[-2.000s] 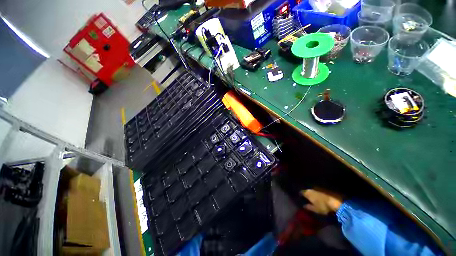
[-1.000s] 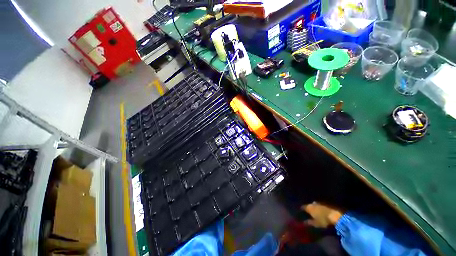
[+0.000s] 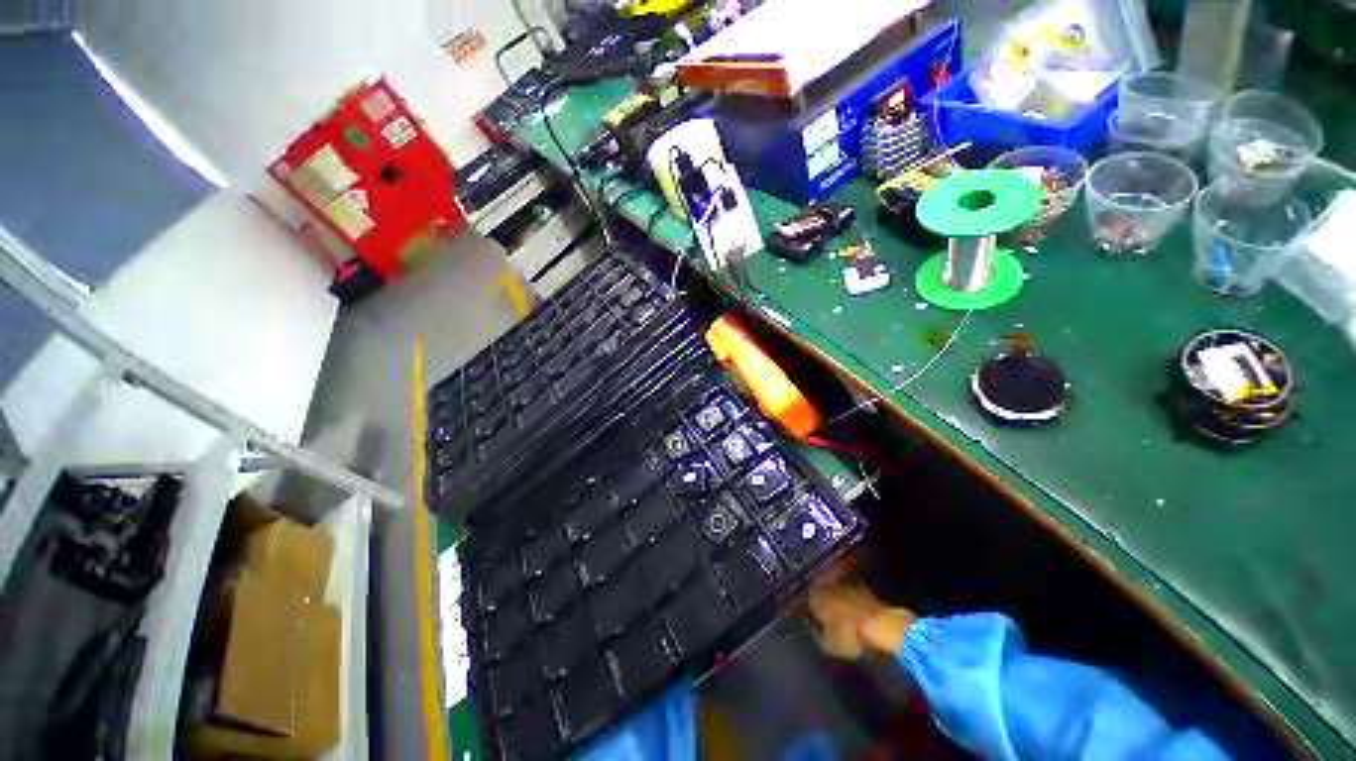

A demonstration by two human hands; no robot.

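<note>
The front black blister tray is tilted at the bench's left, with dark parts in several pockets near its upper right corner. A second stack of black trays stands behind it. My right hand is at the tray's right edge, small and blurred; its grip cannot be made out. My left hand is not visible; a blue sleeve shows at the bottom, below the tray. A dark round disc and an open round housing lie on the green mat.
An orange tool lies between trays and bench edge. A green solder spool, clear cups, a blue bin and a blue box stand on the bench. Shelving with cartons is at left.
My right hand has moved left and up, from beyond the tray's corner to its right edge. The camera view has shifted slightly. The disc and housing stay on the mat.
</note>
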